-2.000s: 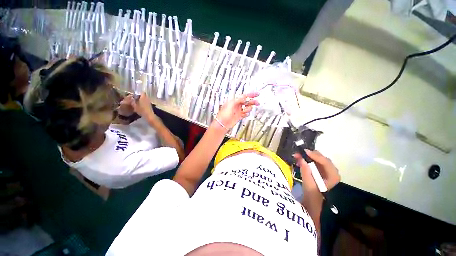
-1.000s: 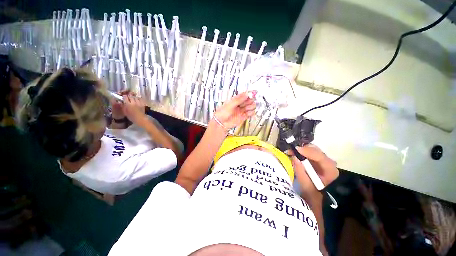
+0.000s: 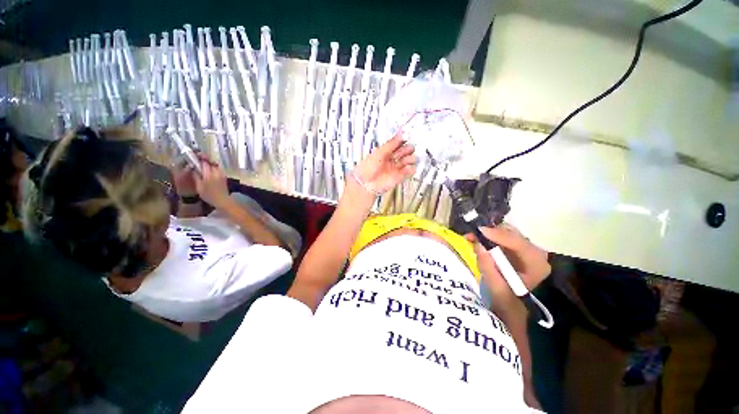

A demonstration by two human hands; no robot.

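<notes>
My right hand (image 3: 525, 260) is closed around the white handle of the soldering iron (image 3: 508, 272). Its front end points at the dark crumpled block (image 3: 486, 199) at the bench edge; the tip is hard to see. My left hand (image 3: 387, 166) is over the right end of the rows, fingertips near the clear plastic bag (image 3: 442, 129); whether they pinch a small part or wire is too small to tell. A thin red wire (image 3: 454, 112) curves over the bag. White handle units (image 3: 348, 105) lie side by side left of the bag.
A black cord (image 3: 600, 95) curves over the cream work surface (image 3: 600, 210) from the dark block. A person (image 3: 202, 259) sits at my left, holding a white unit (image 3: 185, 151). More white units (image 3: 211, 81) lie beyond on the pale bench. A black round spot (image 3: 715, 214) is at right.
The view has shifted slightly. My left fingers have moved slightly near the bag. My right hand keeps the iron at the dark block. The person at left has shifted the white unit.
</notes>
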